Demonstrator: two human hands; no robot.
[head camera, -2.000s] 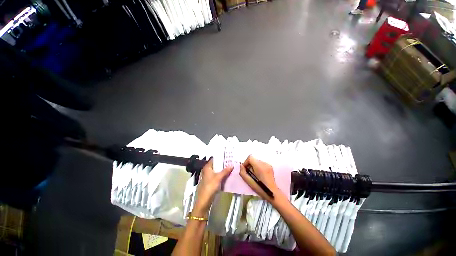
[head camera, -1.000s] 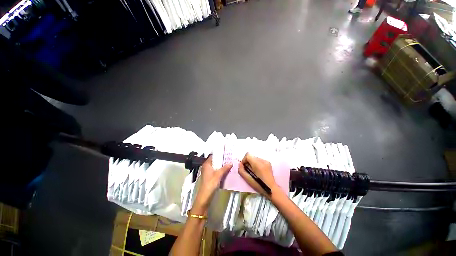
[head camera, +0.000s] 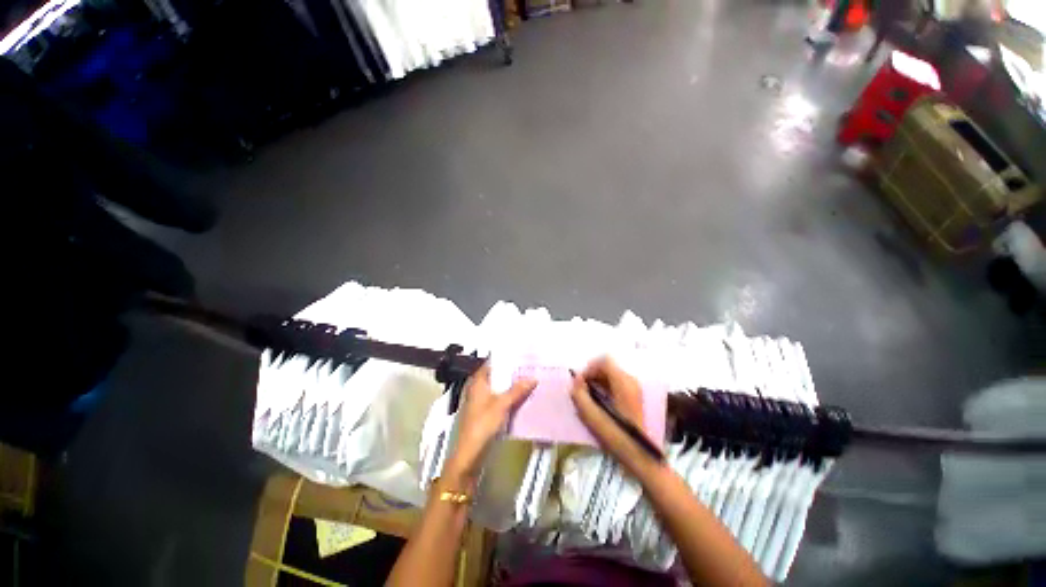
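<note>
A pink paper (head camera: 548, 409) lies over the garment rail in front of me, on top of the white garments (head camera: 746, 510). My left hand (head camera: 488, 411) holds its left part with the thumb on top. My right hand (head camera: 617, 407) holds a dark pen (head camera: 625, 424), its tip near the paper's upper middle. Black hangers (head camera: 757, 421) are bunched on the rail (head camera: 401, 359) to the right of the paper, and more hang to the left. Part of the paper is hidden under my right hand.
A strapped carton (head camera: 275, 533) is below the garments. A blurred pale shape (head camera: 996, 470) is at the rail's right end. Another strapped carton (head camera: 943, 189) and a red box (head camera: 886, 106) stand at the upper right. White garments (head camera: 430, 34) hang at the back; dark garments (head camera: 80, 275) hang left.
My right hand and pen have moved slightly right over the paper. The pale shape has come into view at the right. My left hand keeps its hold.
</note>
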